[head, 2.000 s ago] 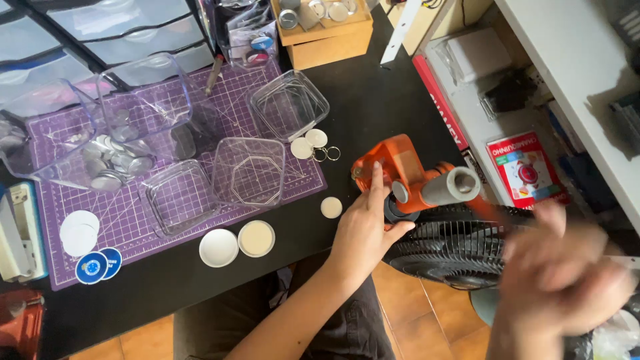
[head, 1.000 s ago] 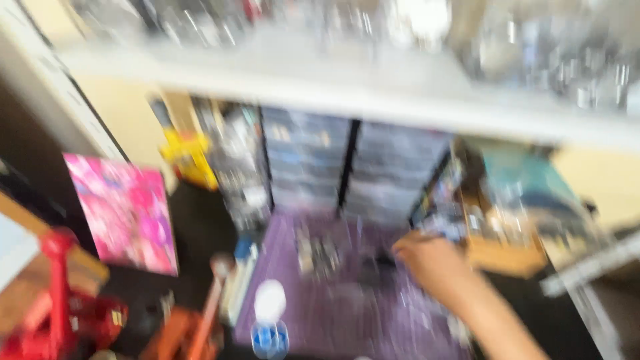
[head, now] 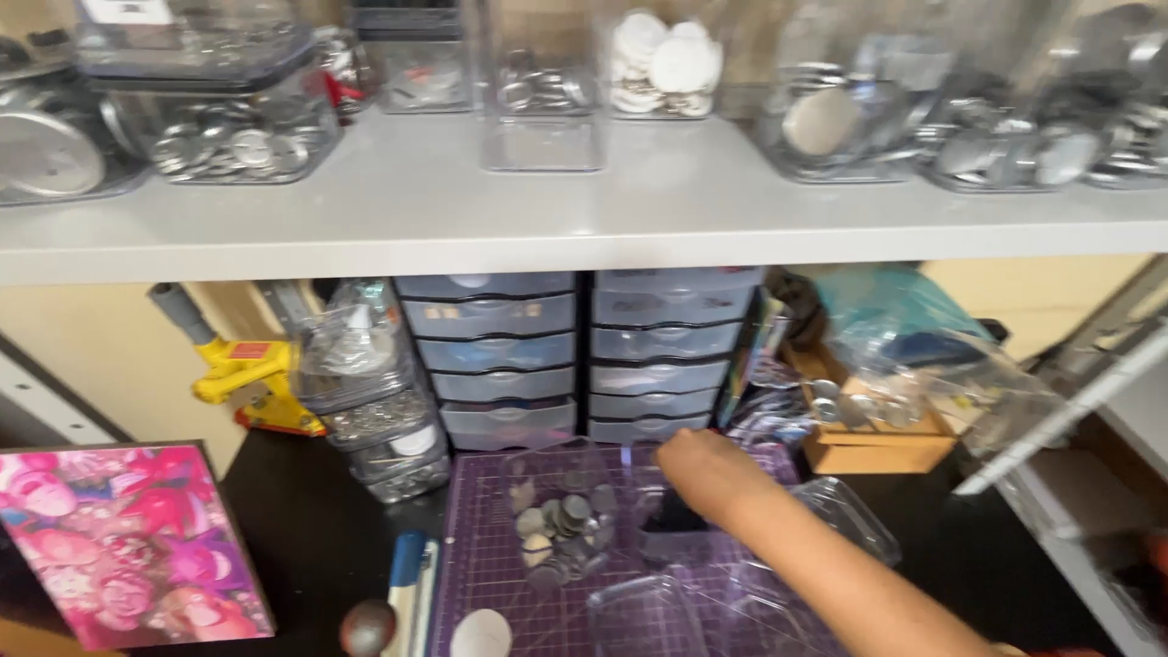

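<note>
My right hand (head: 712,470) comes in from the lower right, at the rim of a clear plastic container (head: 671,547) with dark pieces in it. Its fingers are bent down and mostly hidden, so I cannot tell whether they grip the rim. Just left of it, another clear container (head: 558,538) holds metal discs. Both are on a purple cutting mat (head: 474,511). Lower down, an open clear box (head: 643,616) lies near a white disc (head: 482,634). A clear lid or tray (head: 849,520) is beyond my forearm. My left hand is out of view.
A white shelf (head: 584,219) bearing clear containers of button parts crosses above the desk. Behind the mat are drawer units (head: 497,383). A wooden box (head: 876,452) is at right; a yellow tool (head: 251,374) and a pink picture panel (head: 137,547) are at left.
The view has swung up and left, away from the orange press. My left hand was on that press and is now out of view. My right hand has moved from beside it to the containers.
</note>
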